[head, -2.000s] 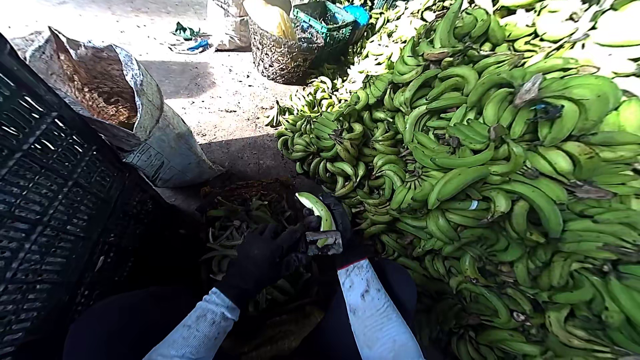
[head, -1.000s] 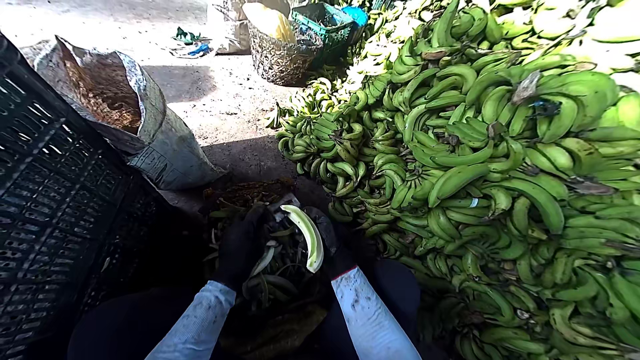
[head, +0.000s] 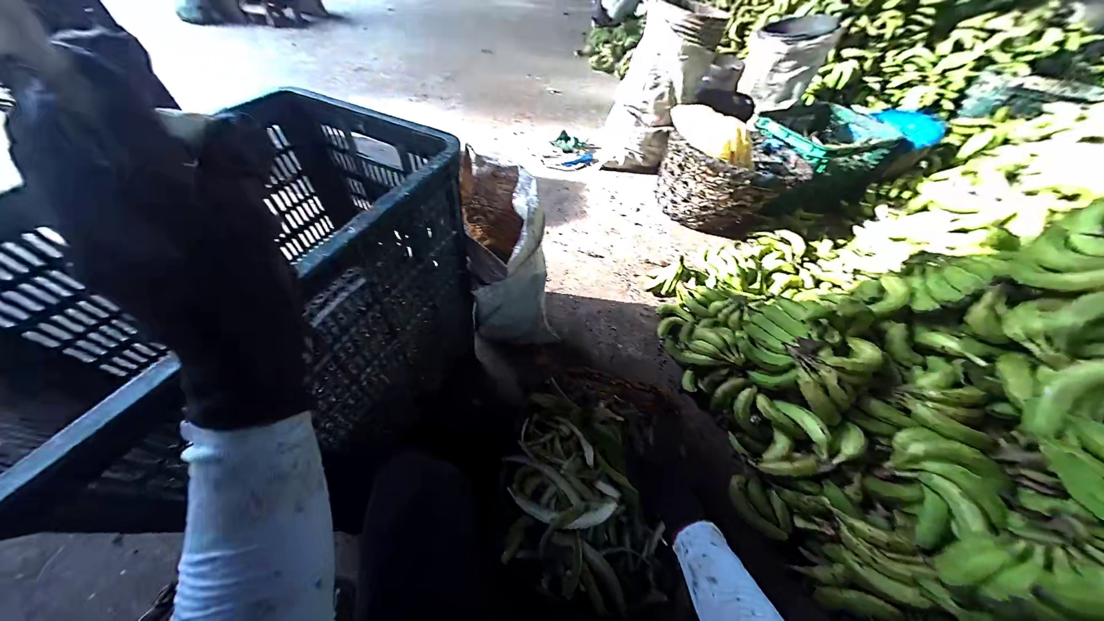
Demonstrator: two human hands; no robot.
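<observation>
My left hand (head: 172,207), in a dark glove and blurred, is raised over the near part of a dark plastic crate (head: 388,216). A pale piece (head: 185,125), seemingly a peeled plantain, shows between its fingers, mostly hidden by the glove. My right hand (head: 677,492), also gloved, is low beside the peel pile and nearly lost in shadow; its fingers and anything in them cannot be made out. Green and whitish plantain peels (head: 569,509) lie heaped between my legs. Green plantains (head: 931,414) in bunches form a large pile on the right.
A woven sack (head: 513,293) with brown contents stands just behind the crate. Farther back are a wicker basket (head: 707,185), a green crate (head: 828,147) and upright white sacks (head: 651,86). Another plantain heap (head: 906,52) lies at the back right.
My left hand has gone from the peel pile up and left over the crate. My right hand remains low. The peeled plantain is no longer between both hands. The view has swung left and up.
</observation>
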